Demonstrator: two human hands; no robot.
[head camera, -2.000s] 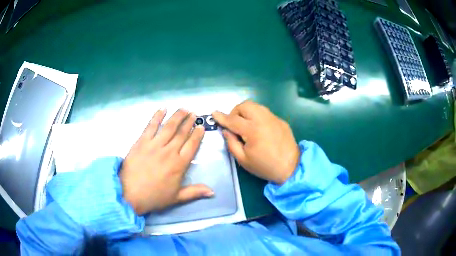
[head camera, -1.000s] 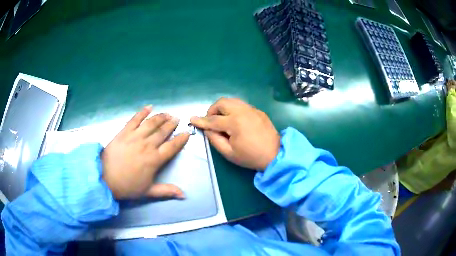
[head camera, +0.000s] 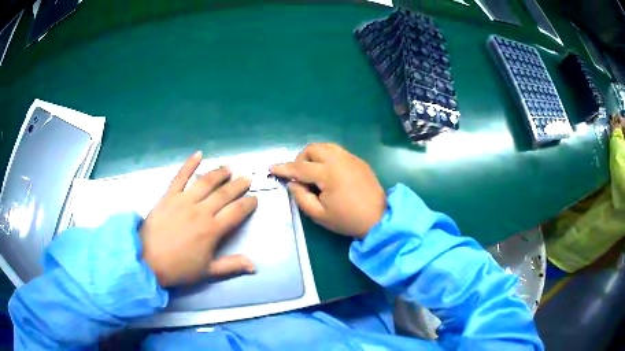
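Note:
A grey tablet back cover (head camera: 274, 253) lies on a white backing sheet (head camera: 310, 291) at the bench's front edge. My left hand (head camera: 199, 230) lies flat on the cover, fingers spread, holding nothing. My right hand (head camera: 336, 188) is at the cover's far right corner. Its index fingertip touches the camera area (head camera: 263, 182), where a small dark spot and a pale, shiny patch show. The fingertips partly hide this spot, so whether they grip a lens piece is unclear.
Another grey cover (head camera: 44, 171) lies on white sheets at left. A dark fanned stack of lens strips (head camera: 421, 79) and a pale gridded tray (head camera: 531, 89) lie at back right. A round pale container (head camera: 524, 264) and a yellow sleeve (head camera: 582, 236) are at right.
The black rings seen earlier at the camera area no longer show clearly; a pale patch shows there now. My left fingertips are slightly farther from that corner. The whole view has shifted somewhat.

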